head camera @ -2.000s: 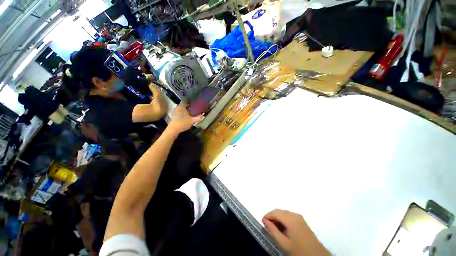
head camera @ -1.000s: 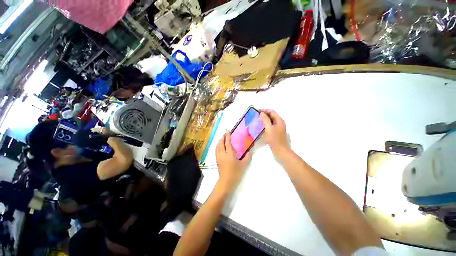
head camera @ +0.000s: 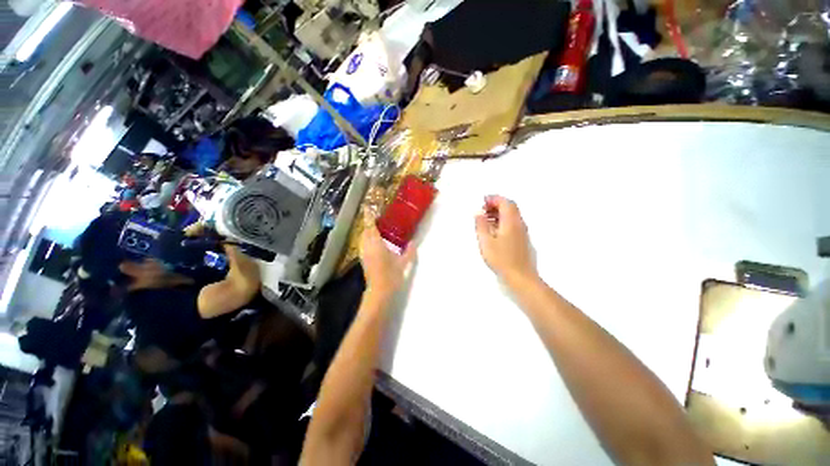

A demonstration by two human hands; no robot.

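A smartphone [head camera: 406, 213] with a red screen is held at the table's left part. My left hand [head camera: 383, 258] grips its lower left side, with the screen facing up. My right hand [head camera: 503, 238] is to the right of the phone and does not touch it. Its fingers are curled, and no object shows in it. Both hands are over the white sewing table [head camera: 582, 209].
The white sewing machine head [head camera: 801, 346] and its bed plate [head camera: 742, 364] are at the right. A person [head camera: 173, 291] works at a machine [head camera: 264, 214] at the left. Cardboard [head camera: 473, 114], a blue bag [head camera: 341, 123] and a red bottle [head camera: 574, 45] lie behind the table.
The phone has moved left in my left hand, and its screen has turned from pink and blue to red. My right hand has let go of the phone.
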